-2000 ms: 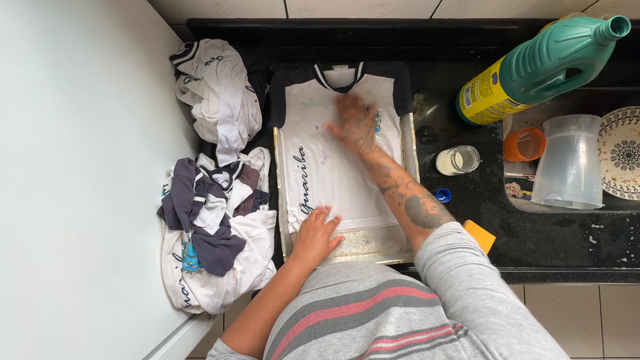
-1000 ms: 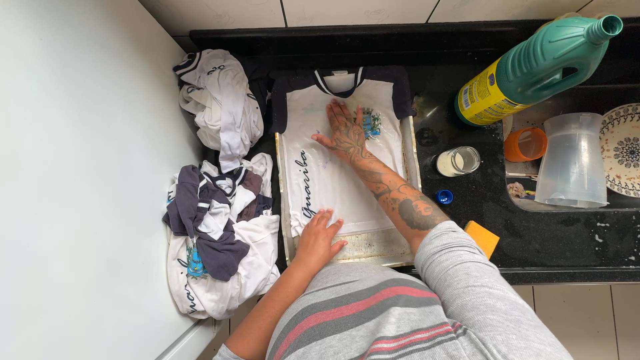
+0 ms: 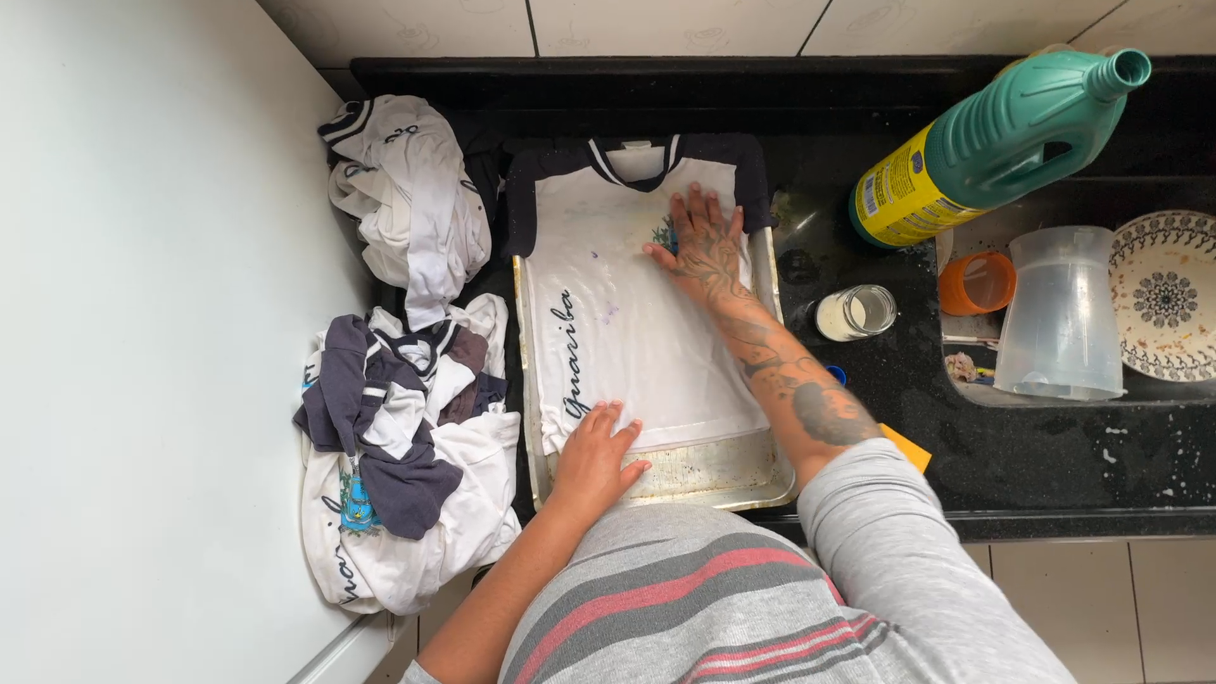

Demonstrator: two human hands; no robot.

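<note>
A white T-shirt with dark sleeves (image 3: 636,313) lies spread flat over a worn metal baking tray (image 3: 703,480), its collar at the far end. It bears dark lettering, a coloured print and small purple stains. My right hand (image 3: 705,249) rests flat on the upper right of the shirt, fingers spread, partly covering the print. My left hand (image 3: 594,464) lies at the shirt's lower hem near the lettering, fingers apart. Neither hand grips anything. An open glass jar with white contents (image 3: 855,313) stands right of the tray, with a blue cap (image 3: 836,374) partly behind my right forearm.
Crumpled shirts lie in an upper pile (image 3: 418,199) and a lower pile (image 3: 408,465) on the left. A green bottle (image 3: 997,142) stands uncapped at the right. The sink holds an orange cup (image 3: 977,283), a translucent plastic pitcher (image 3: 1062,313) and a patterned plate (image 3: 1164,294). A yellow item (image 3: 905,448) lies near my right sleeve.
My right hand has moved right across the upper shirt, onto the print that showed beside it one second ago. My left hand has stayed near the lower hem.
</note>
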